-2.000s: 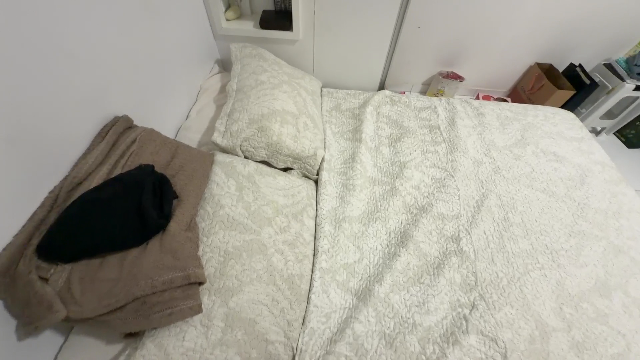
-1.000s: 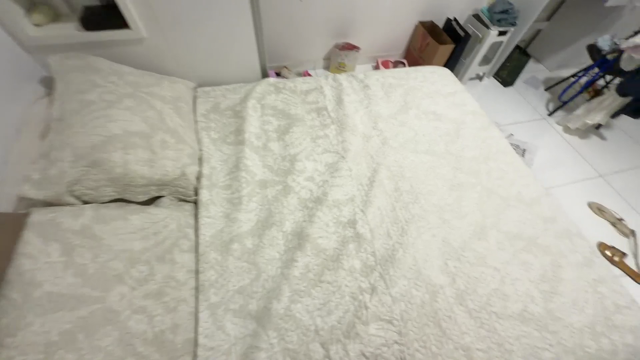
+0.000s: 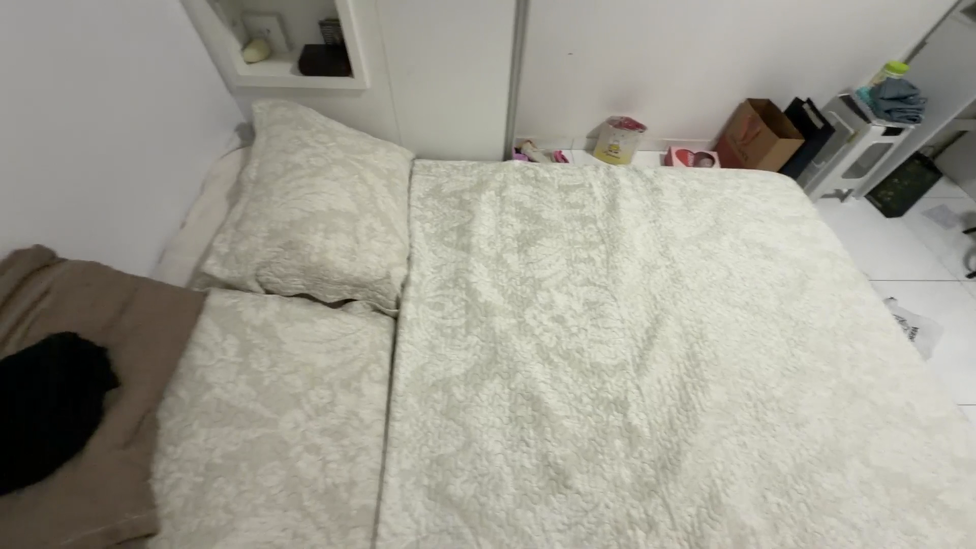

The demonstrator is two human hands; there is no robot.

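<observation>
Neither my left hand nor my right hand is in the head view. A quilted, pale patterned bedspread (image 3: 610, 343) covers the bed, with some creases running across it. At its left edge lie two pillows in matching covers: the far pillow (image 3: 320, 198) partly overlaps the top of the near pillow (image 3: 282, 412). A brown blanket (image 3: 152, 328) is folded at the left, partly over the near pillow's side, and a black cloth item (image 3: 53, 404) rests on top of it.
A wall niche (image 3: 305, 81) holds small objects. Beyond the bed's far edge stand a patterned bag (image 3: 619, 141), a red box (image 3: 690, 158), a brown paper bag (image 3: 755, 137) and a white stand (image 3: 862, 145) with cloth on top. A plastic bag (image 3: 911, 328) lies on the tiled floor at right.
The view swung right and then back left, bringing the brown blanket and black cloth item back into sight. Nothing on the bed has plainly moved.
</observation>
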